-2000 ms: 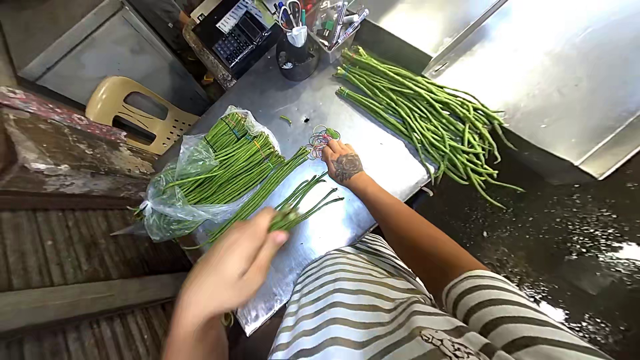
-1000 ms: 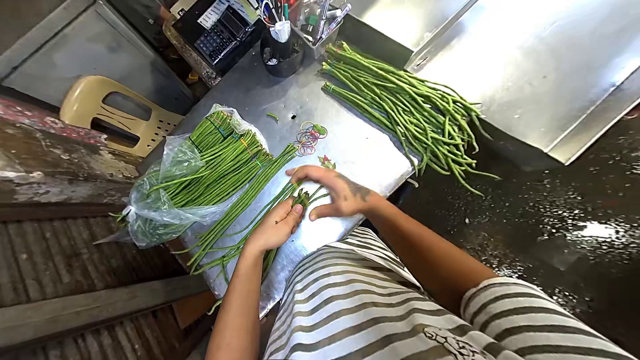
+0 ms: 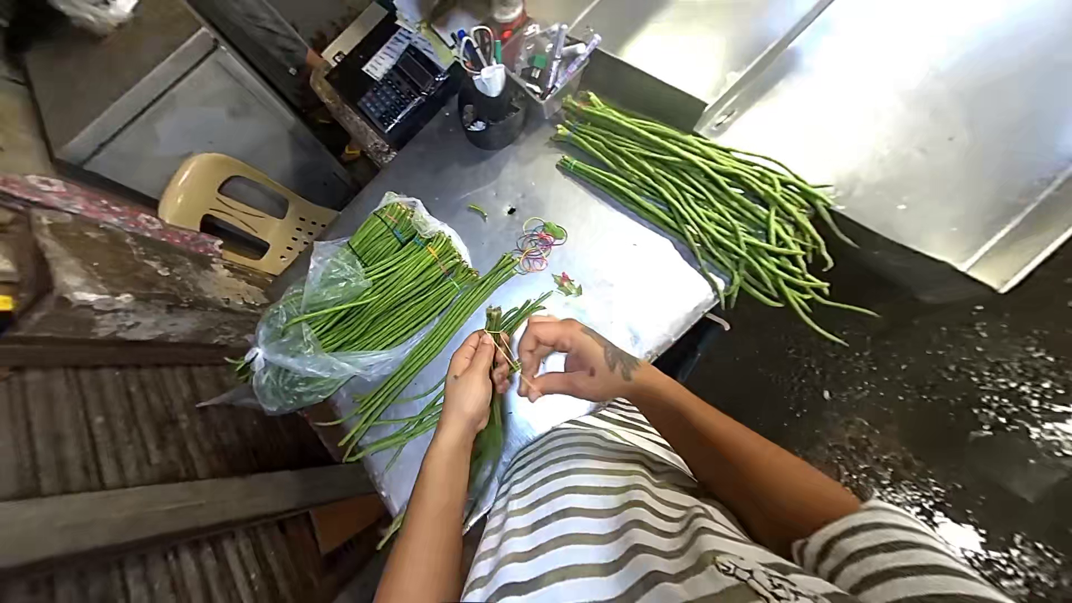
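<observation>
My left hand (image 3: 476, 377) grips a small bunch of long green beans (image 3: 494, 419) near its cut ends. A rubber band (image 3: 505, 350) loops around the bunch and stretches to the pinched fingers of my right hand (image 3: 569, 360). Loose long beans (image 3: 427, 360) lie just left of the hands. Colored rubber bands (image 3: 534, 245) rest on the metal table (image 3: 620, 243) beyond them, beside a small green and red scrap (image 3: 567, 285). At the left, banded bean bundles (image 3: 394, 276) lie in a clear plastic bag (image 3: 293, 368). More banded bundles (image 3: 695, 193) lie at the right.
A black pen holder (image 3: 492, 121) and a clear plastic box with markers (image 3: 548, 71) stand at the far edge, near a calculator (image 3: 400, 88). A beige plastic chair (image 3: 239, 209) is at the left. A steel surface (image 3: 904, 126) lies at the right, above wet floor.
My right hand was at the colored rubber bands two seconds ago; it has come back to the bunch in my left hand. A band now stretches visibly between both hands.
</observation>
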